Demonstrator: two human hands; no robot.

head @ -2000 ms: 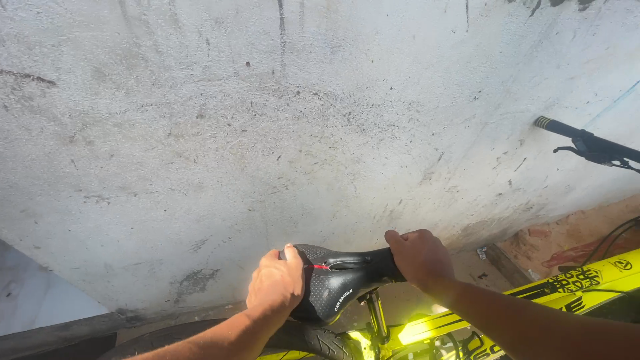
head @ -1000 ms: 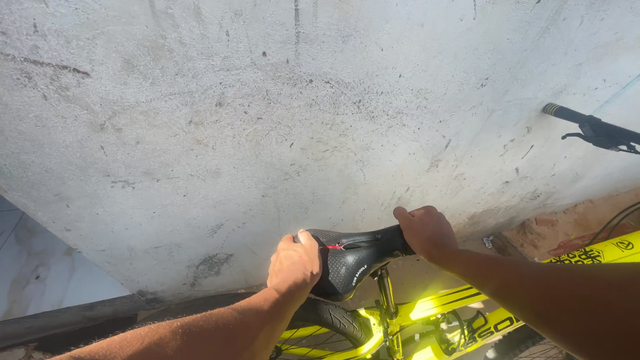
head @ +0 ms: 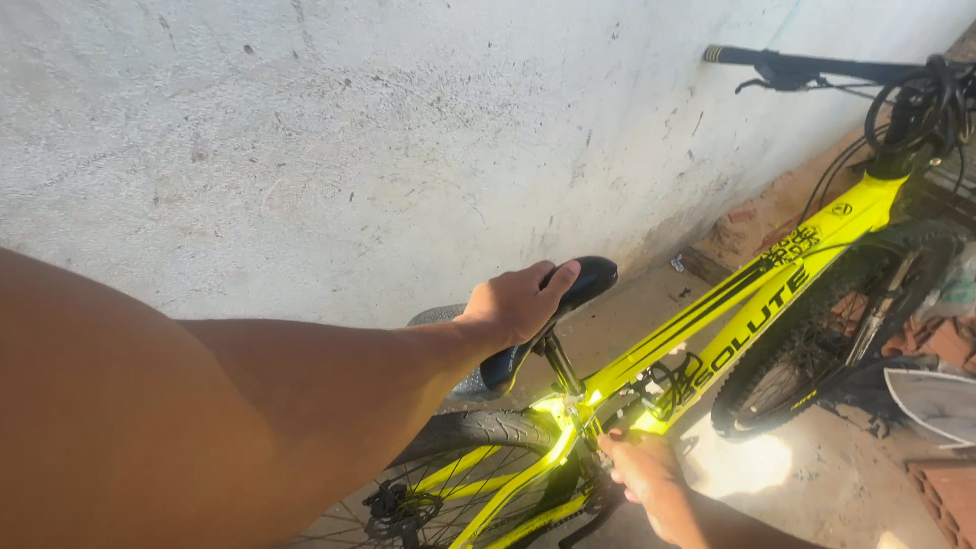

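Observation:
A yellow bicycle frame with black lettering stands beside the wall. My left hand is closed around the narrow middle of its black saddle, and the forearm covers part of the saddle's wide rear. Below the saddle, the seatpost enters the frame. My right hand is lower, at the seat tube near the cranks; its fingertips are at the frame, but whether they grip anything is not clear. The rear wheel's tyre lies beneath my left forearm.
A rough white wall rises behind the bicycle. The handlebar with a brake lever is at the upper right, near the wall. Beside the front tyre are broken bricks, a white-rimmed object and a hollow brick.
My right hand has let go of the saddle's nose and moved down to the frame. My left hand has shifted forward along the saddle from its rear. The view has swung toward the bicycle's front.

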